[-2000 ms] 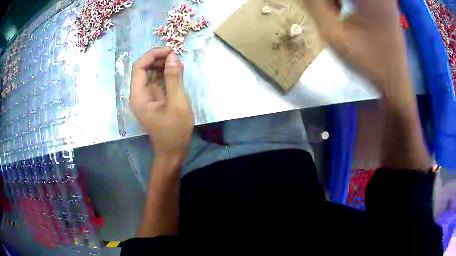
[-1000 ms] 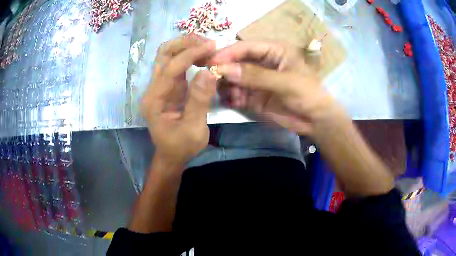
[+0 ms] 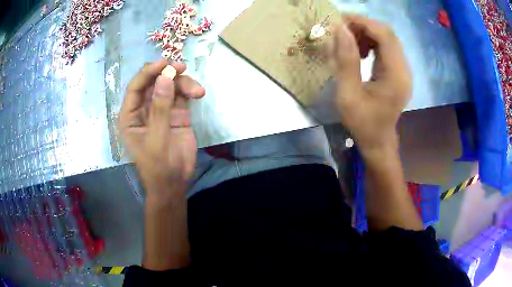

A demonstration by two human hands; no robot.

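Note:
My left hand [image 3: 163,112] is palm up and holds a pale small part [image 3: 168,71] between thumb and fingertips, in front of the small red-and-white pile [image 3: 178,29]. My right hand [image 3: 373,78] is over the right side of the brown cardboard pad [image 3: 264,42], thumb and fingers bent. Its fingertips are blurred, and I cannot tell whether it holds anything thin. A small whitish lump [image 3: 317,31] sits on the cardboard with dark stains around it, just left of my right fingertips.
A larger red-and-white pile [image 3: 84,25] lies at the back left. Clear blister trays [image 3: 39,112] cover the left side and overhang the table edge. A blue bin [image 3: 477,73] with red-and-white parts stands at the right. A red piece [image 3: 444,18] lies near it.
My hands were together at the pale part a second ago. They are now apart: my left hand has moved left with the pale part, my right hand right to the cardboard.

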